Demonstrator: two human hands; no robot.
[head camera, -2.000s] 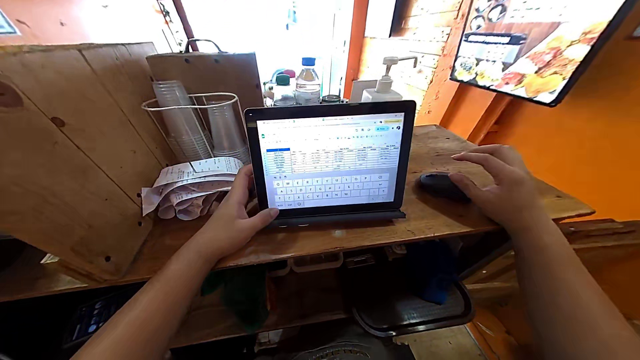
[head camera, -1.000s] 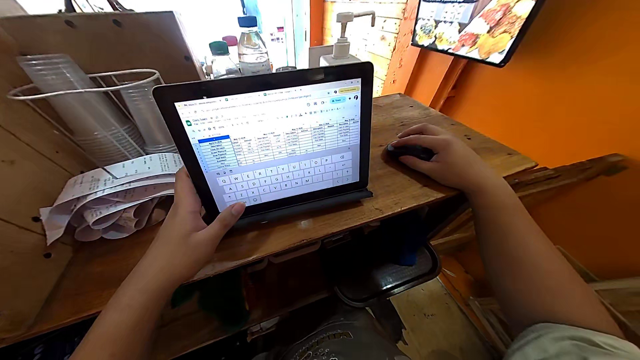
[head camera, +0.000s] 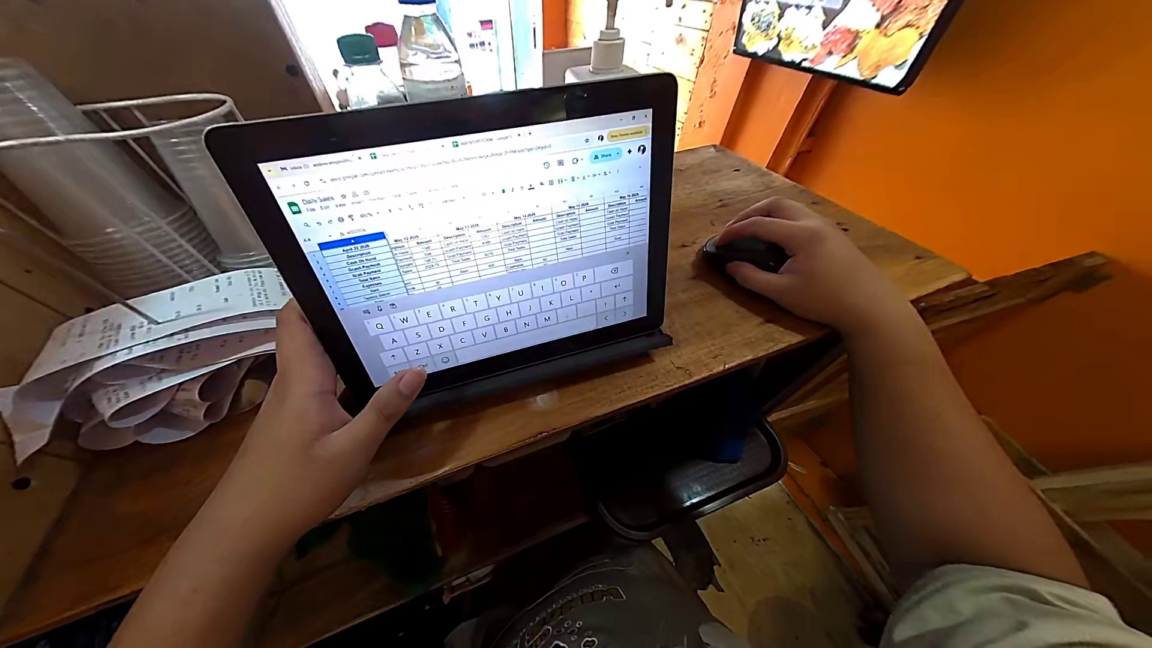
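A black-framed tablet (head camera: 486, 328) stands tilted back in a dark stand on the wooden counter, showing a spreadsheet above an on-screen keyboard. My left hand (head camera: 328, 409) grips its lower left corner, the thumb over the front edge by the bottom keys and the fingers hidden behind. To the right of the tablet, a black computer mouse (head camera: 749, 256) rests on the counter under my right hand (head camera: 801, 265), whose thumb and fingers lie around it.
Curled printed paper slips (head camera: 171, 360) lie left of the tablet, before a white wire rack (head camera: 193, 101) of clear plastic cups (head camera: 108, 198). Bottles (head camera: 430, 54) and a pump dispenser (head camera: 607, 52) stand behind. Below the counter is a dark tray (head camera: 693, 481). A display (head camera: 846, 36) hangs upper right.
My right hand was raised beside the mouse two seconds ago and has come down onto it. My left hand has stayed at the tablet's corner. The view has moved nearer and turned.
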